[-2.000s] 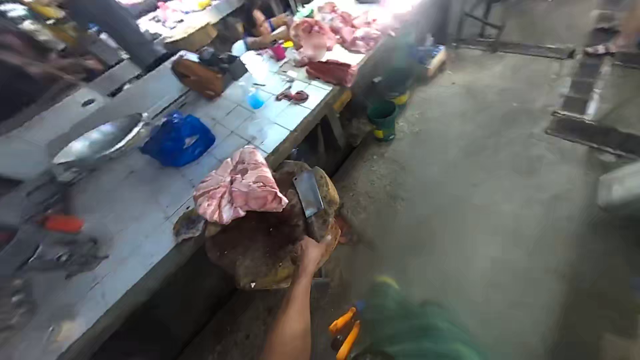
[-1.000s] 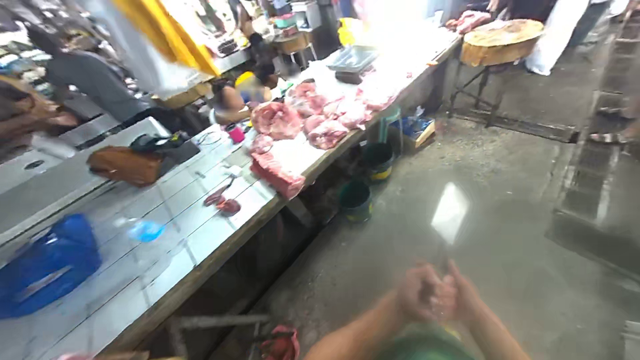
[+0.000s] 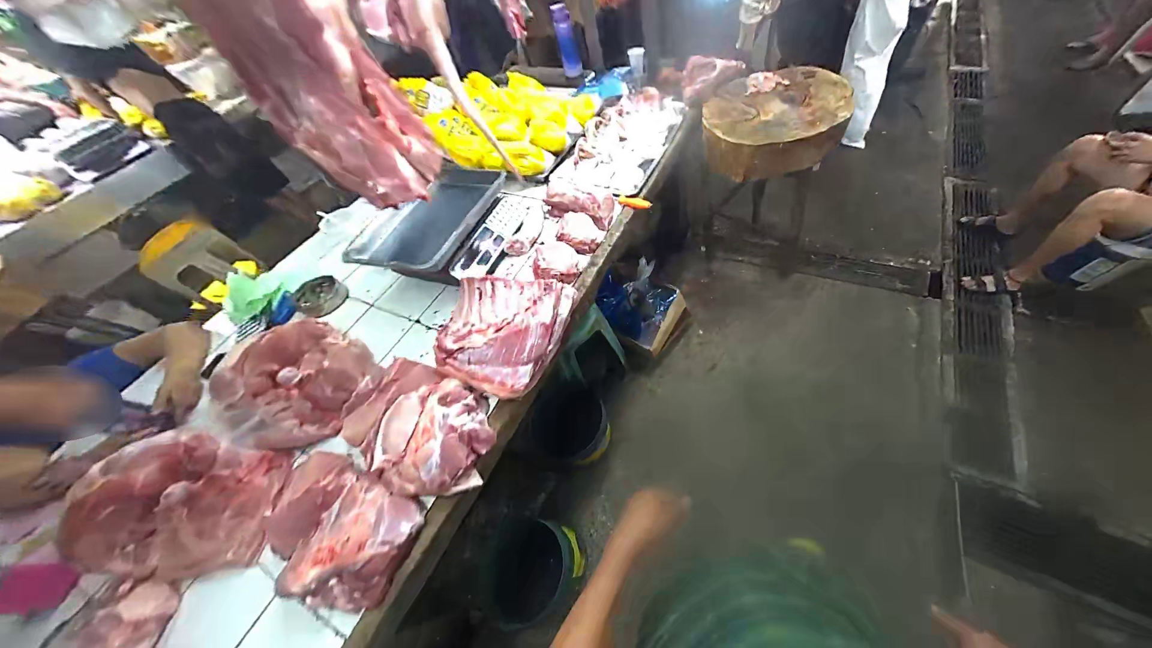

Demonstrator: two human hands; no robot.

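Note:
My left hand (image 3: pixel 655 519) hangs over the wet floor to the right of the counter, blurred; nothing can be made out in it. Only part of my right hand (image 3: pixel 961 627) shows at the bottom edge, with a finger extended, and what it holds, if anything, is hidden. Left of my hands, large cuts of raw meat (image 3: pixel 171 508) lie on the white-tiled counter (image 3: pixel 220 603). A slab of ribs (image 3: pixel 504 328) rests near the counter's edge, with smaller meat pieces beyond it.
Dark buckets (image 3: pixel 526 571) and a box with blue plastic (image 3: pixel 661 315) stand beside the counter. Ahead is a round wooden chopping block (image 3: pixel 778 117). Meat (image 3: pixel 333 99) hangs above a black tray (image 3: pixel 427 225). A person's legs (image 3: pixel 1071 202) are at right; another person's hand (image 3: pixel 180 382) is at left.
The view has travelled forward along the counter. Two seconds ago a hand was at a cleaver on a chopping block; one second ago my hands were together, and now they are apart.

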